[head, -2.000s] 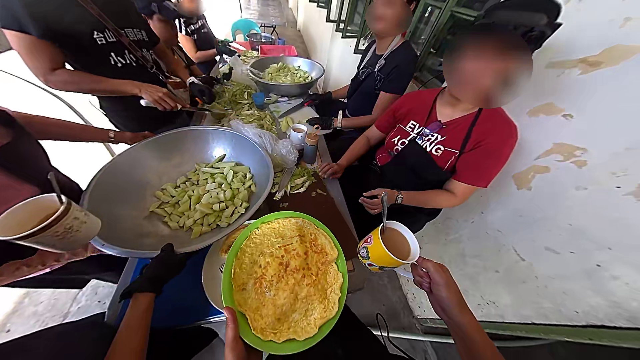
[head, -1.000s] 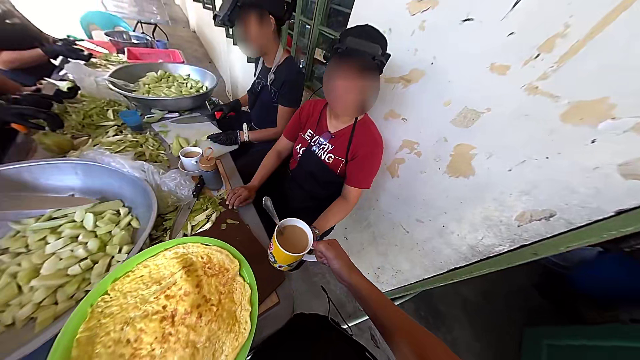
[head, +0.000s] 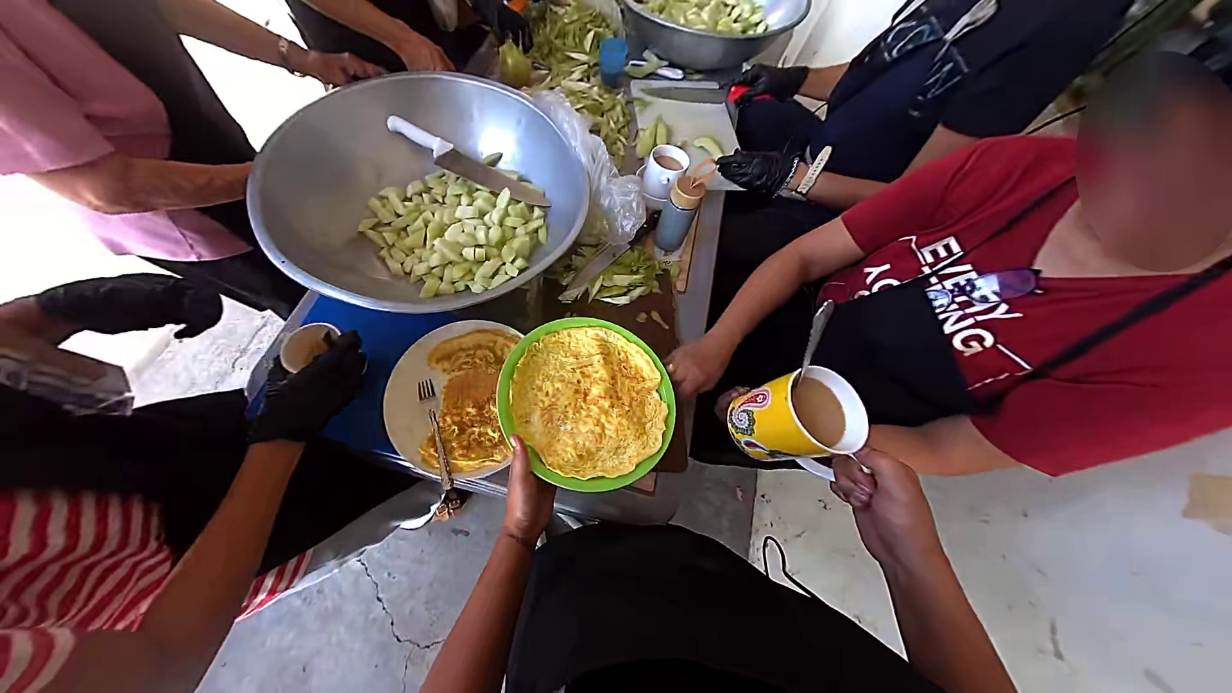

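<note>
My left hand (head: 529, 496) grips the near edge of a green plate (head: 599, 484) bearing a round egg pancake (head: 589, 402). My right hand (head: 881, 491) holds a yellow patterned mug (head: 770, 421) by its handle; milky brown drink and a spoon (head: 816, 332) are in it. Left of the green plate, a white plate (head: 402, 404) holds more egg pancake and a fork (head: 440, 443). Beyond them stands a large metal bowl (head: 318, 164) with cut pale-green vegetable pieces (head: 462, 236) and a knife (head: 472, 166) lying across them.
A bottle (head: 678, 217), a small cup of drink (head: 664, 173) and a plastic bag (head: 611, 197) stand beyond the green plate. A person in a red shirt (head: 972, 289) is close on the right. At the left, a black-gloved hand (head: 313, 385) holds a paper cup (head: 306, 346).
The view has swung back left and down since one second ago. The knife now lies fully in view in the large bowl. Both hands keep hold of the plate and the mug.
</note>
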